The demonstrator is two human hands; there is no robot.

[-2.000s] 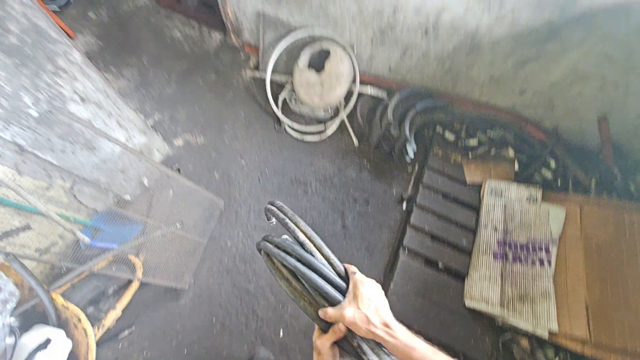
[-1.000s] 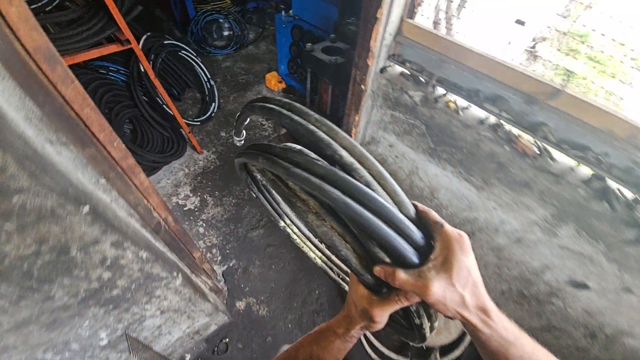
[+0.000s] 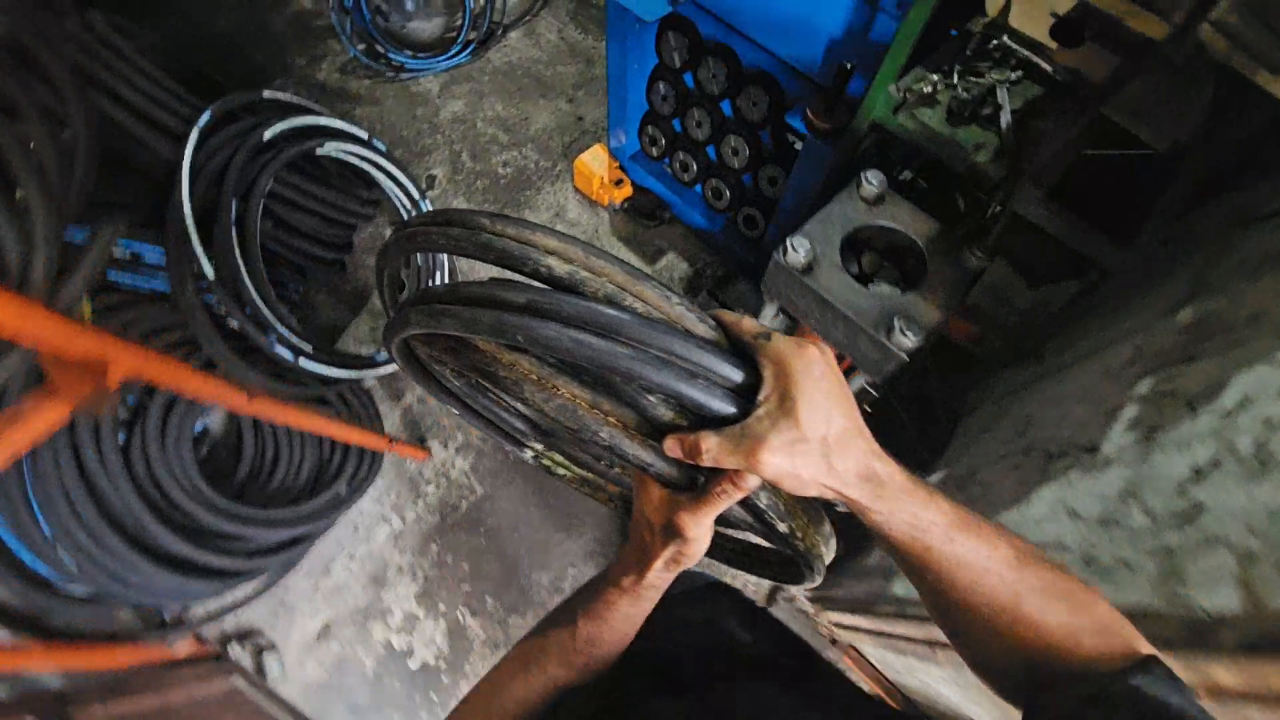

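A coiled black rubber hose, several turns thick and smeared with dirt, is held in front of me above the concrete floor. My right hand wraps over the bundle from the right, thumb pointing left across the turns. Lower down, my left hand grips the same coil from below, its thumb close to the right one. Part of the coil passes behind both hands and shows again at the lower right. The fingers on the far side of the bundle are hidden.
Black hose coils lie at left behind an orange metal bar. Ahead stand a blue rack of round black dies and a bolted metal block. An orange-yellow object is on the floor. A rough wall rises at right.
The view has swung far, from a floor with cardboard to the hose racks and blue rack, which now appear closer. Both hands still hold the black hose coil.
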